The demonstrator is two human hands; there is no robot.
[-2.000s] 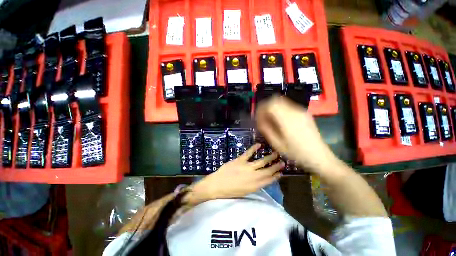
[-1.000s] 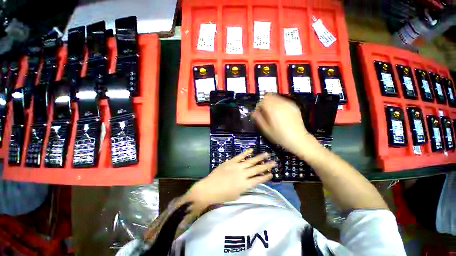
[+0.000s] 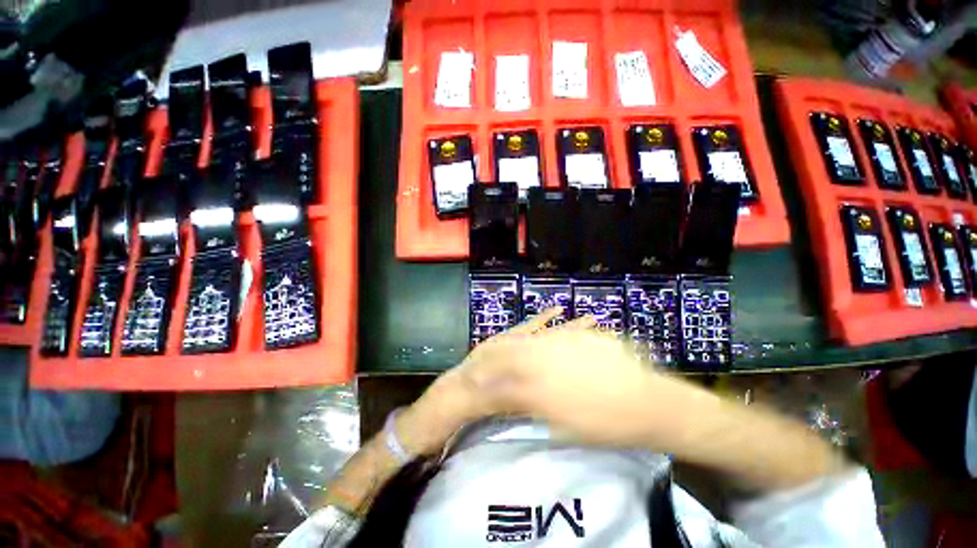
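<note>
Several open flip phones [image 3: 654,262] stand side by side in a row on the dark green mat, dark screen halves up, keypads toward me. My right hand [image 3: 579,380] is blurred and lies across my left hand at the near edge of the keypads. My left hand [image 3: 482,375] is mostly covered, with a few fingertips showing over the keypads. What either hand holds is hidden. Behind the row, the middle foam tray [image 3: 412,230] has closed phones [image 3: 584,161] in its near pockets and white paper labels [image 3: 570,70] in its far pockets.
A left foam tray [image 3: 341,321] holds open phones in two rows. A right foam tray [image 3: 857,319] holds closed phones with labels. A white board [image 3: 279,32] lies at the back left, a whitish bottle [image 3: 881,48] at the back right. Clear plastic [image 3: 311,439] is below the bench edge.
My right hand has moved from the screen halves down toward me, onto my left hand. The screen halves are now uncovered. The view has shifted, so trays and phones appear further right than at first.
</note>
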